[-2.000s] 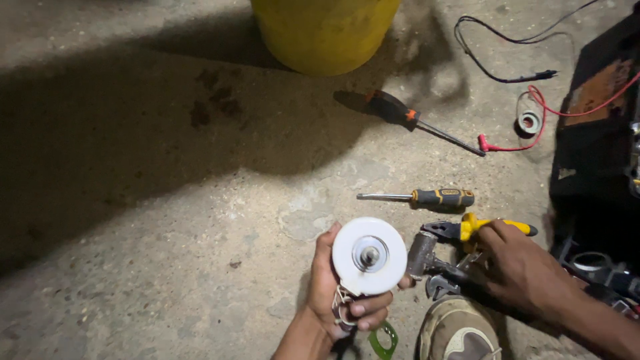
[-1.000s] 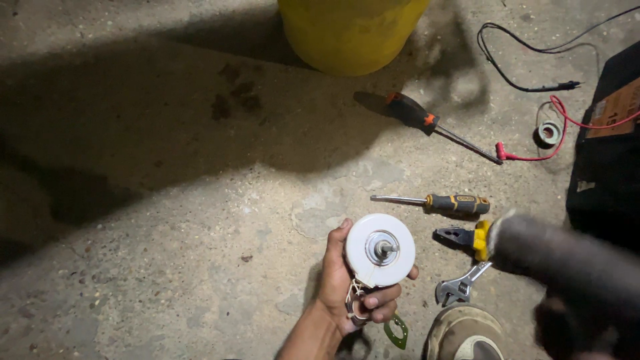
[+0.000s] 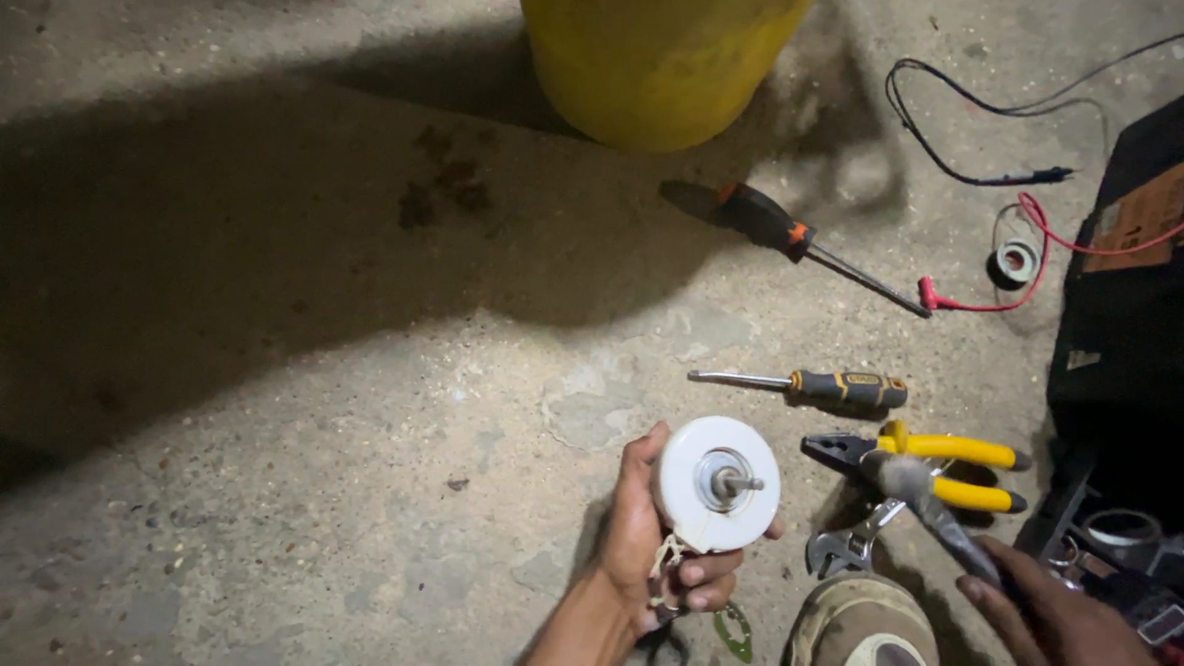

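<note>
My left hand (image 3: 638, 546) is wrapped around a round white motor-like part (image 3: 719, 484), its metal shaft facing up and pale wires hanging at its lower side. At the lower right my right hand (image 3: 1054, 601) grips a hammer (image 3: 939, 518), its blurred head over the yellow-handled combination pliers (image 3: 967, 450). An adjustable wrench (image 3: 846, 548) lies beneath, near the shoe. Above the pliers is a black and yellow screwdriver (image 3: 846, 388). A green perforated piece (image 3: 733, 632) lies just below the left hand.
A yellow bucket (image 3: 666, 74) stands at the top. A black and orange screwdriver (image 3: 763, 220), red test lead (image 3: 985, 305), black test lead (image 3: 953, 171) and wire spool (image 3: 1016, 263) lie right of centre. A black box (image 3: 1124, 305) borders the right, above assorted tools. A shoe (image 3: 865, 624) is at the bottom.
My right hand was at the pliers and hammer on the floor; the hammer then rose close to the camera and is now lower, in my hand. My left hand keeps the white part.
</note>
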